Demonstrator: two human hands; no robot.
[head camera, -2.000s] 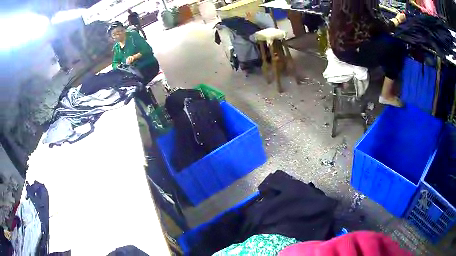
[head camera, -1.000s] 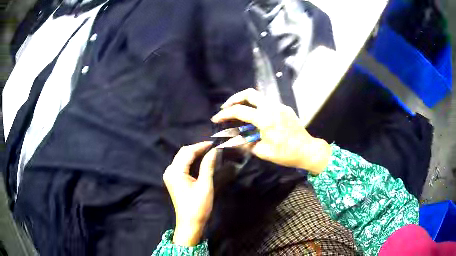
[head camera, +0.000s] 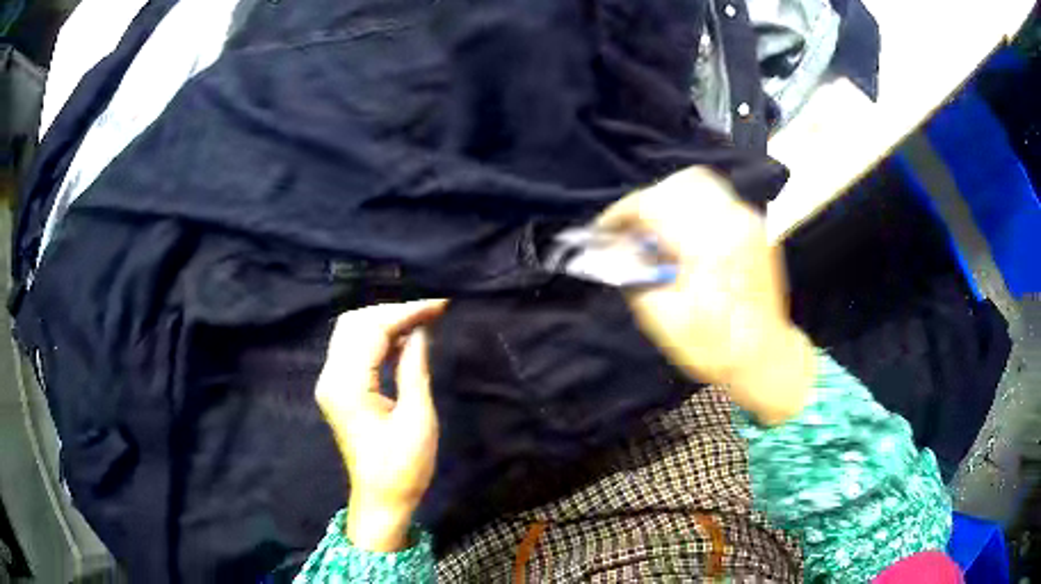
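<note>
A dark navy denim garment (head camera: 308, 171) lies spread over the table and partly over the lap, with pale dots on its placket at the upper right. My left hand (head camera: 382, 416) pinches an edge of the dark cloth between thumb and fingers at lower centre. My right hand (head camera: 719, 285), blurred, holds the thread snips (head camera: 611, 258) just above the cloth, their blades pointing left. A short dark rectangular tab or slot (head camera: 365, 270) shows on the garment above my left hand.
The white table edge (head camera: 845, 154) runs diagonally at the upper right. A blue crate (head camera: 982, 171) stands beyond it, with dark cloth beside it. Another blue crate part shows at the lower right. A checked apron (head camera: 639, 491) covers my lap.
The view first swung down from the workshop to the garment. Since then, my right hand with the snips has moved right, away from my left hand, and my left hand has moved left and down.
</note>
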